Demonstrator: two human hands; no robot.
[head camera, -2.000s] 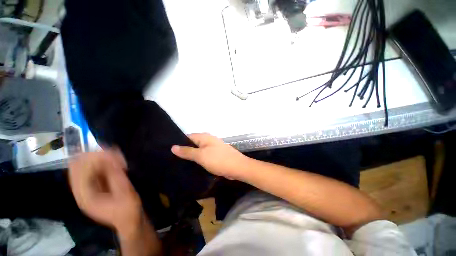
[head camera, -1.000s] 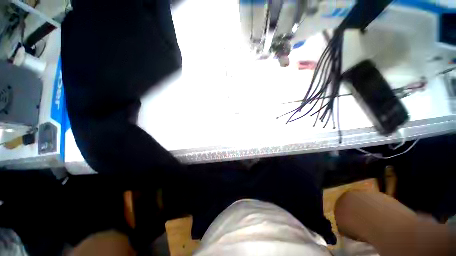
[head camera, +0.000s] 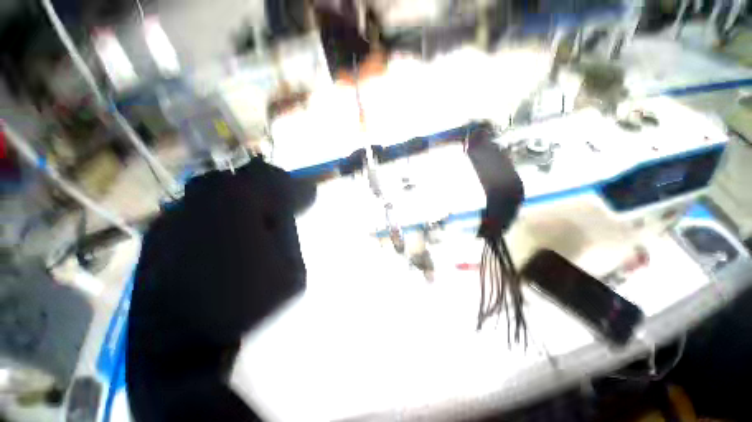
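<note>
The large black garment piece lies over the left side of the white sewing table and runs out of the bottom edge of the picture. A bunch of thin black cords hangs at the centre right, below a wide black strip draped over the white sewing machine arm. The needle area is blurred, with no cloth seen under it. Neither of my hands is in the picture.
A black smartphone with a white cable lies right of the cords. A small pinkish tool is beyond it, blurred. The machine's dark panel is at the right. Thin poles and a grey box stand left. Part of another person shows at the top.
The view has tilted up and shows the machine arm and the workshop behind it. The forearms seen at the bottom have left the picture. The garment stays on the table's left side.
</note>
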